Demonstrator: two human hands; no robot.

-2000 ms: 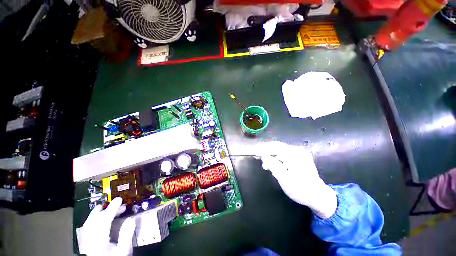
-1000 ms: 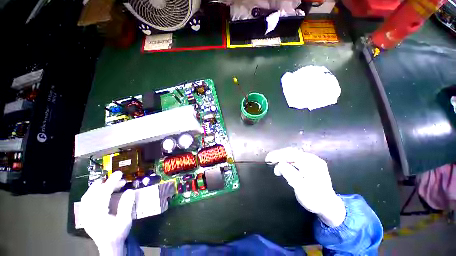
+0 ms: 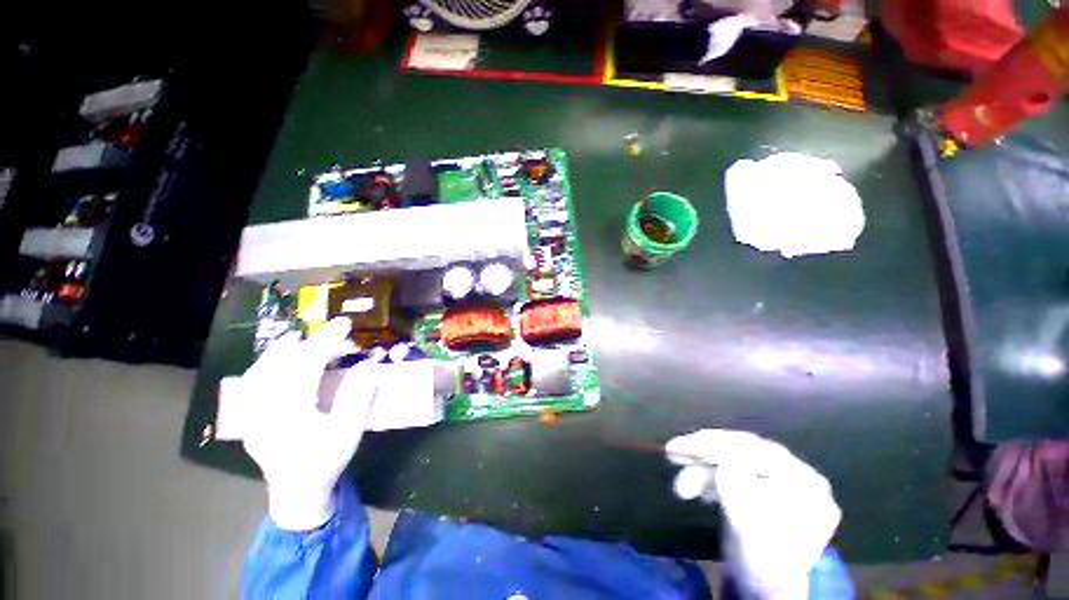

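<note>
A green power supply board (image 3: 580, 375) lies on the dark green mat, with a long heatsink (image 3: 381, 238) across it and two copper-red coils (image 3: 476, 328). My left hand (image 3: 307, 410), white-gloved, grips the finned heatsink block (image 3: 404, 396) at the board's near edge. My right hand (image 3: 750, 492), white-gloved, is right of the board's near corner, fingertips pinched on a thin reddish stick (image 3: 633, 444) pointing left; its tip is blurred. A green liquid cup (image 3: 661, 229) stands right of the board, with a faint stick leaning in it.
A white wipe (image 3: 794, 204) lies right of the cup. A fan (image 3: 478, 12) and a black parts bin (image 3: 692, 56) are at the back. Black totes (image 3: 147, 223) with boards stand at left. A red object (image 3: 1014, 100) is at upper right, and pink cloth (image 3: 1028, 492) at right.
The view has shifted, so the board and cup sit further right and higher. My right hand is lower, nearer the mat's front edge. My left hand stays on the heatsink block.
</note>
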